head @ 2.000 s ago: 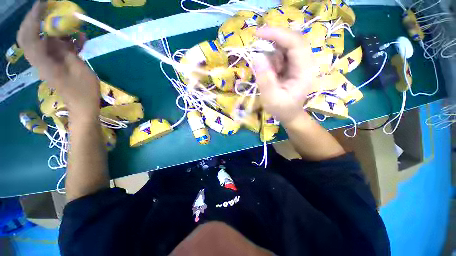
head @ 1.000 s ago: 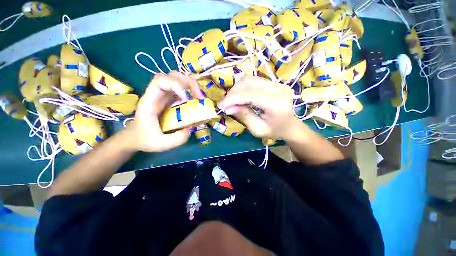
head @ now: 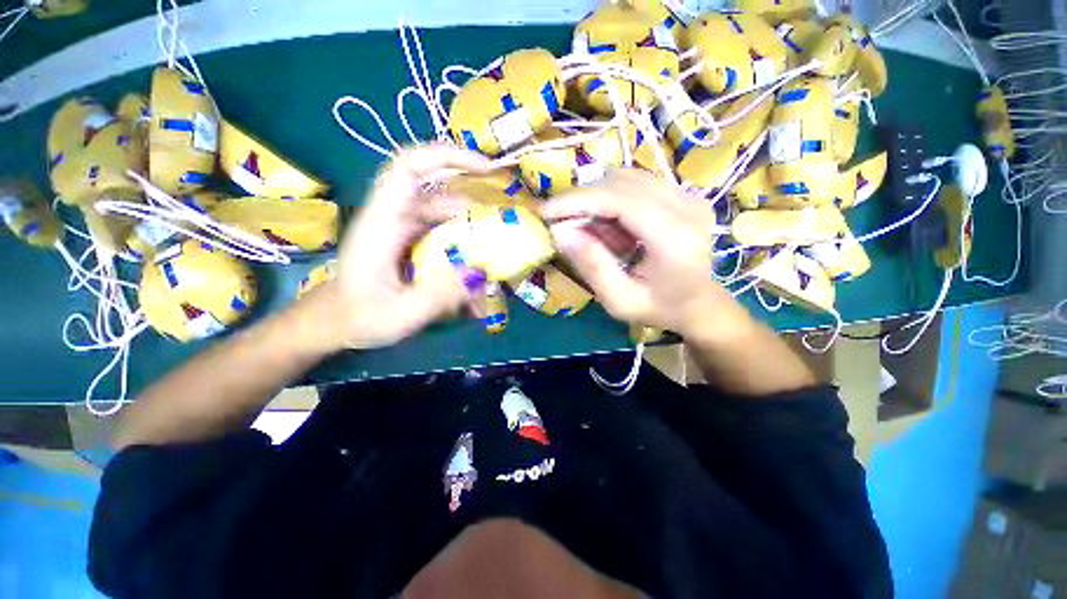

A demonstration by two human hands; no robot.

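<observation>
My left hand (head: 392,257) is shut on a yellow unit (head: 491,243) with blue tape strips, held above the bench in front of my chest. My right hand (head: 644,252) is at the right end of that unit, with thumb and fingertips close together. Whether the fingertips hold the cord or something small is hidden by blur. A large heap of yellow units (head: 506,100) with looped white cords lies behind and to the right of my hands. A smaller heap of yellow units (head: 197,290) lies to the left.
The dark green bench (head: 307,103) is crossed by a pale rail (head: 281,41) at the back. A black socket block (head: 907,176) and a white round plug (head: 969,171) are at the right. White cords (head: 1030,100) hang at the far right. Cardboard boxes (head: 913,380) are below.
My left hand came from the far left to the middle and took hold of a unit. Since one second ago, the held unit has turned and shifted slightly right; my right hand stays at its end.
</observation>
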